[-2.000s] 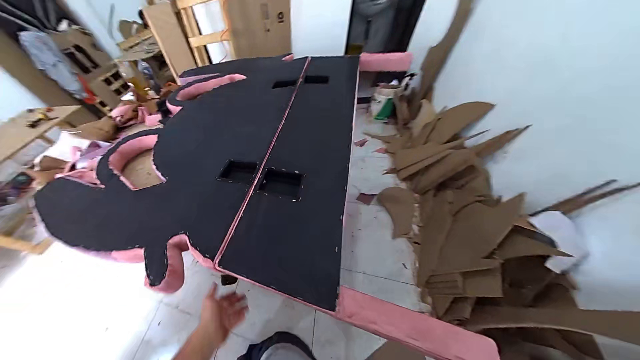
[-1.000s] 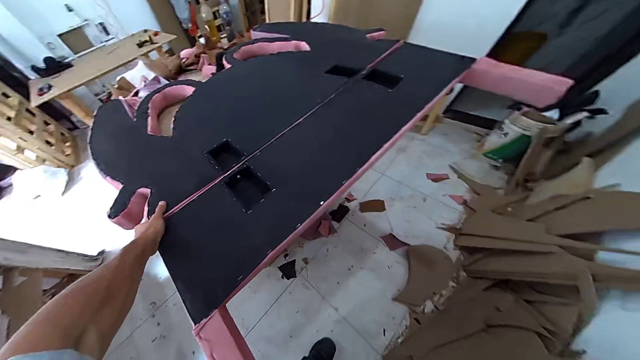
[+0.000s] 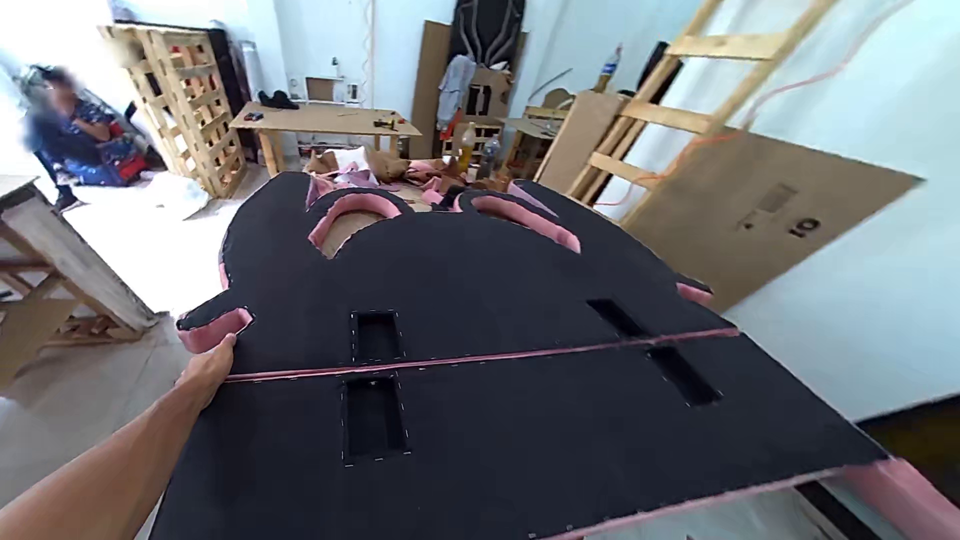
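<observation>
A large panel [image 3: 480,285] covered in black fabric, with pink upholstered edges and a curvy cut outline, fills the middle of the view. A pink seam [image 3: 450,361] runs across it, with stapled rectangular recesses [image 3: 375,416] on both sides. My left hand [image 3: 206,371] grips the panel's left edge where the seam ends, just below a pink-lined notch [image 3: 217,330]. The fingers are partly hidden by the edge. A pink padded leg or strip [image 3: 900,491] sticks out at the lower right. My right hand is out of view.
Behind the panel stand a wooden work table [image 3: 322,120] and a heap of fabric scraps [image 3: 397,169]. A wooden ladder-like frame [image 3: 652,112] and a cardboard sheet [image 3: 780,202] lean at the right wall. A slatted wooden frame [image 3: 187,97] stands left, near a seated person [image 3: 82,135].
My left hand was off the panel two seconds ago, fingers spread, and now holds its edge. The view has swung left, so the brown scrap pile is out of sight.
</observation>
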